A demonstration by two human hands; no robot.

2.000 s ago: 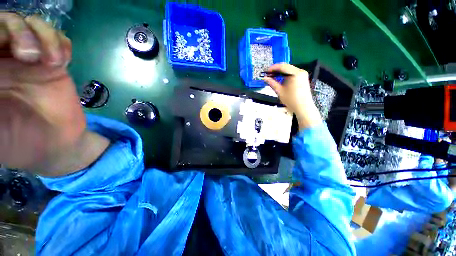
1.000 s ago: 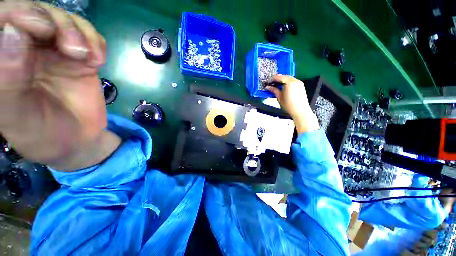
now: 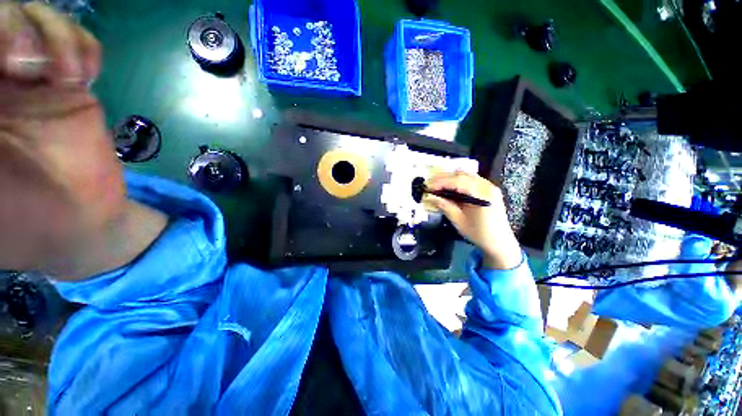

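Observation:
My right hand (image 3: 469,209) holds dark tweezers (image 3: 462,197), their tip over the dark cutout of the cream-white fixture (image 3: 399,180). Whether a screw is at the tip is too small to tell. The fixture sits on a black base (image 3: 325,231), with a tan ring (image 3: 344,173) to its left and a small pale ring-shaped part at its lower edge. My left hand (image 3: 57,154) is raised close to the camera at the left, cut off by the edge, fingers curled. Whether it holds anything cannot be seen.
Behind the fixture stand the left blue bin (image 3: 307,85) with silver-white parts and the right blue bin (image 3: 429,116) with tiny grains. A black foam tray (image 3: 498,130) is right of it. Round black units (image 3: 213,41) lie left. A black rod (image 3: 682,216) and another person's blue sleeve (image 3: 663,296) are at right.
My right hand has moved with the tweezers from the right blue bin down to the fixture. My left hand stays raised at the left. The camera view has shifted somewhat.

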